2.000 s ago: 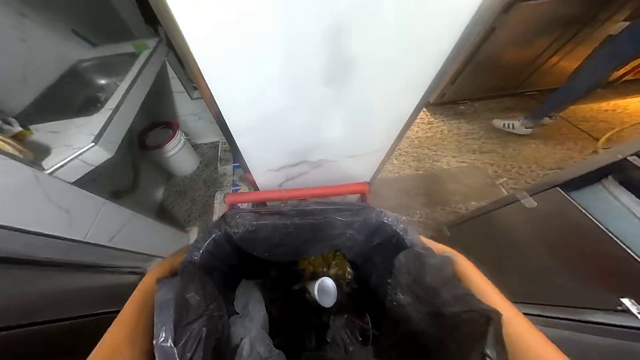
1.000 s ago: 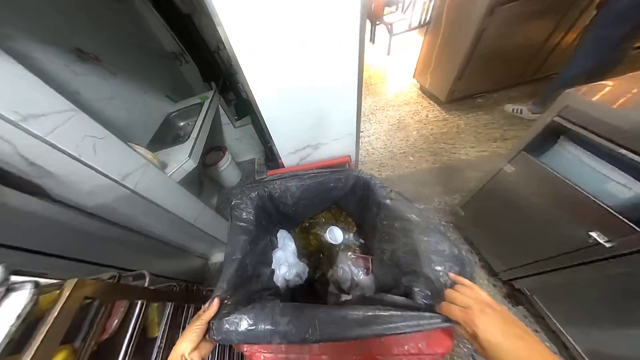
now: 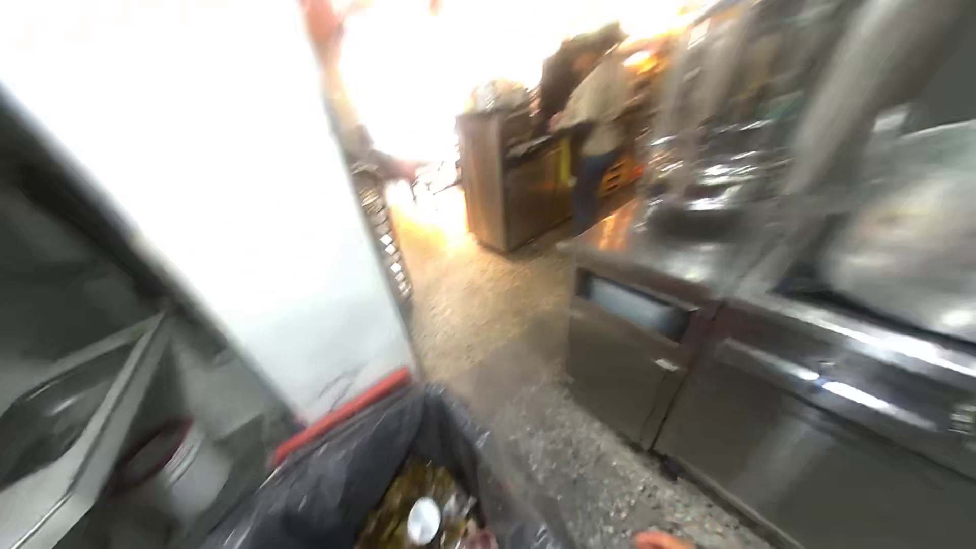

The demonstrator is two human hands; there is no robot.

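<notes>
A red bin, its rim [image 3: 343, 413] showing at the far side, stands at the bottom of the view. A black plastic bag [image 3: 328, 473] lines it and holds wet-looking refuse with a white cup [image 3: 424, 521] on top. Of my right hand [image 3: 662, 540] only blurred fingertips show at the bottom edge, right of the bag; what they touch is hidden. My left hand is outside the frame.
A white wall panel [image 3: 305, 305] stands behind the bin. On the left are a sink [image 3: 61, 412] and a white bucket [image 3: 179, 473]. Steel cabinets [image 3: 793, 435] line the right. Speckled floor [image 3: 488, 320] runs back to a counter [image 3: 518, 183], where a person [image 3: 598, 114] stands.
The view has swung up and to the right. My left hand, on the bin's near left corner a second ago, has left the view, and my right hand shows only fingertips.
</notes>
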